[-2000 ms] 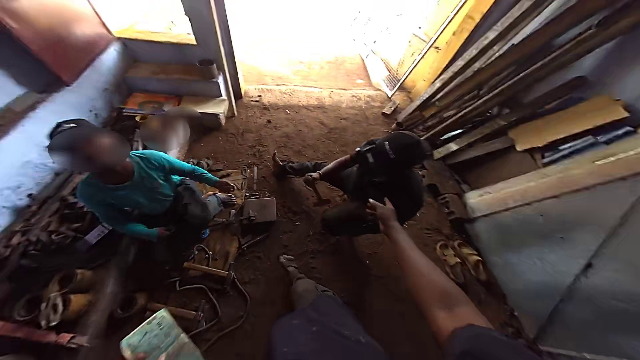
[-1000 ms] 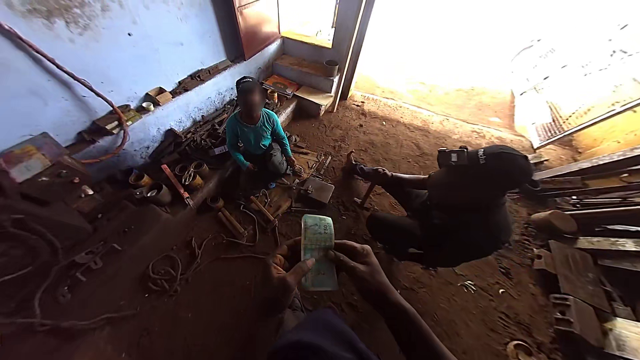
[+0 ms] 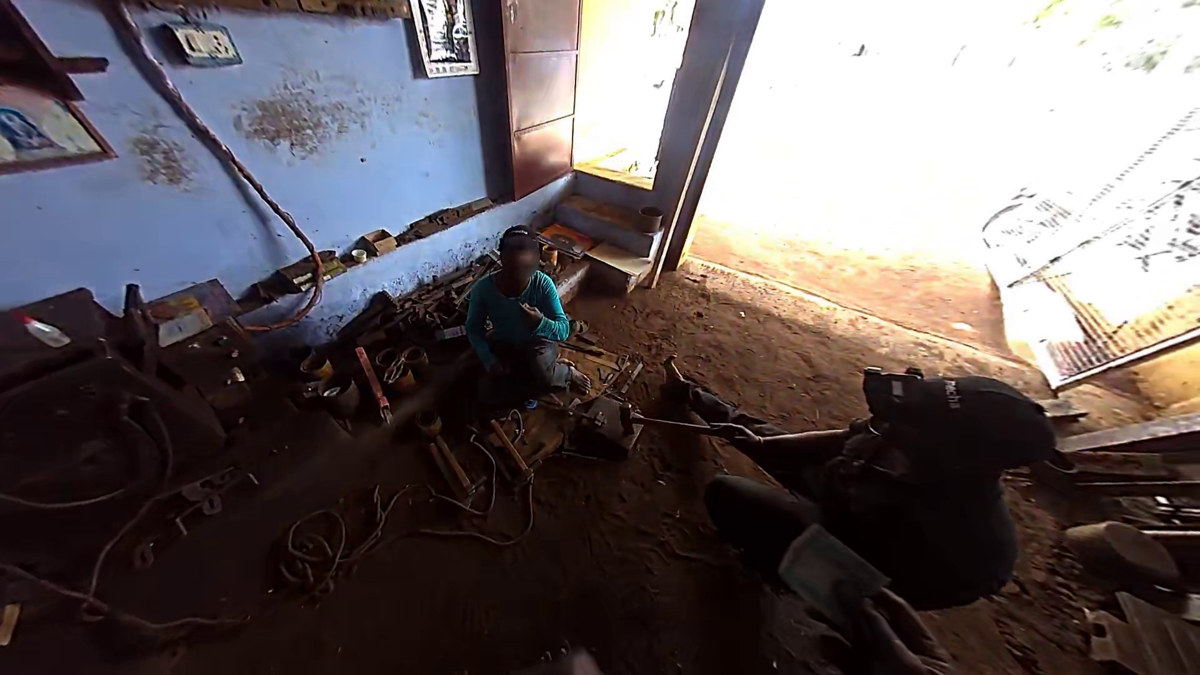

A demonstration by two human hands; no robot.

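My right hand [image 3: 895, 633] is shut on a greenish, flat, thin rectangular thing [image 3: 830, 567], perhaps paper, at the lower right. It is held in front of the dark clothes of a seated co-worker [image 3: 937, 478]. My left hand cannot be made out; a small blurred patch at the bottom edge is too unclear to name. The co-worker's hand grips the long handle of a hammer [image 3: 670, 425], whose head is at a dark metal block [image 3: 605, 427]. Another person in a teal shirt [image 3: 516, 314] sits beyond the block, one hand raised to the chest.
Coiled cable [image 3: 319, 553] lies on the earth floor at lower left, near wooden-handled tools [image 3: 506, 450]. Metal rings [image 3: 398, 366] and scrap line the blue wall [image 3: 375, 141]. A step [image 3: 619, 261] stands by the doorway; a metal gate [image 3: 1116, 319] and timber are at the right.
The greenish thing, held in both hands at the middle one second ago, is now in my right hand farther right. The teal-shirted person's hand has risen to the chest.
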